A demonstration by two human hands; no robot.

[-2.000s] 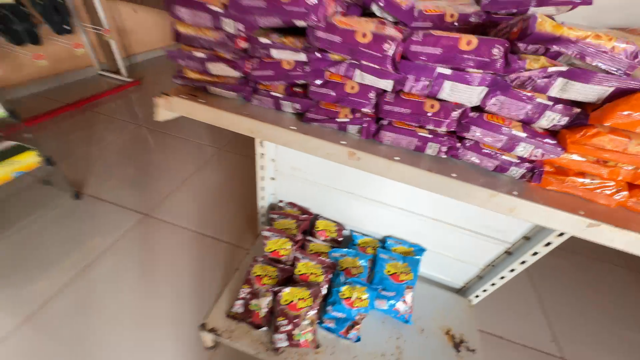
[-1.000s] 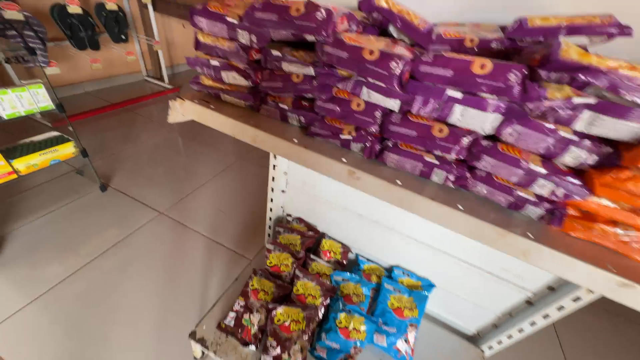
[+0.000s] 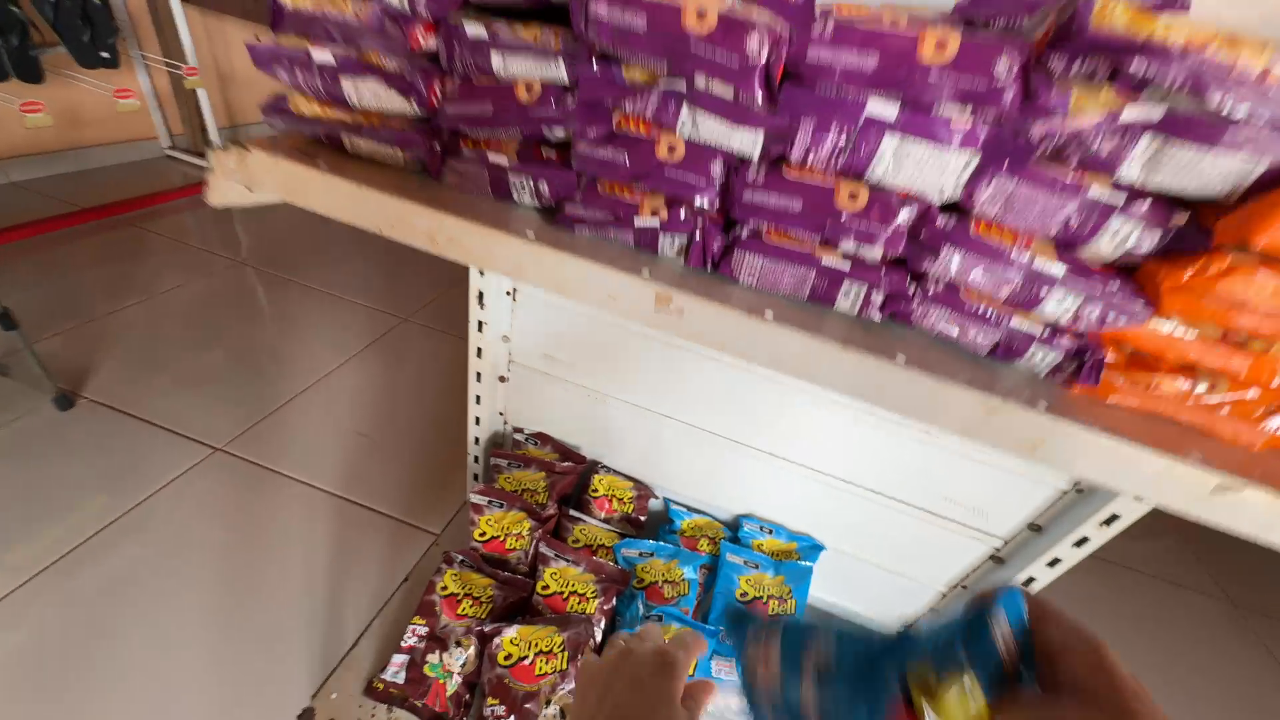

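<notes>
My left hand (image 3: pixel 640 672) reaches in at the bottom, its fingers over the front blue snack bag (image 3: pixel 690 640); whether it grips the bag is hidden. At the lower right my right hand (image 3: pixel 1070 665) holds a blue snack bag (image 3: pixel 900 660), blurred by motion. Blue Super Bell snack bags (image 3: pixel 762 585) stand on the low shelf behind my hands. To their left stand several maroon Super Bell snack bags (image 3: pixel 465 600) in rows.
Above, a shelf board (image 3: pixel 620 270) carries stacked purple packets (image 3: pixel 840 200) and orange packets (image 3: pixel 1190 350). A perforated metal upright (image 3: pixel 480 370) and white back panel (image 3: pixel 700 420) stand behind the bags. Flip-flops (image 3: pixel 85 30) hang at the upper left over a tiled floor (image 3: pixel 200 450).
Both hands have come into view at the bottom, the right one with a blue snack bag in it. Neither hand shows in the earlier frames.
</notes>
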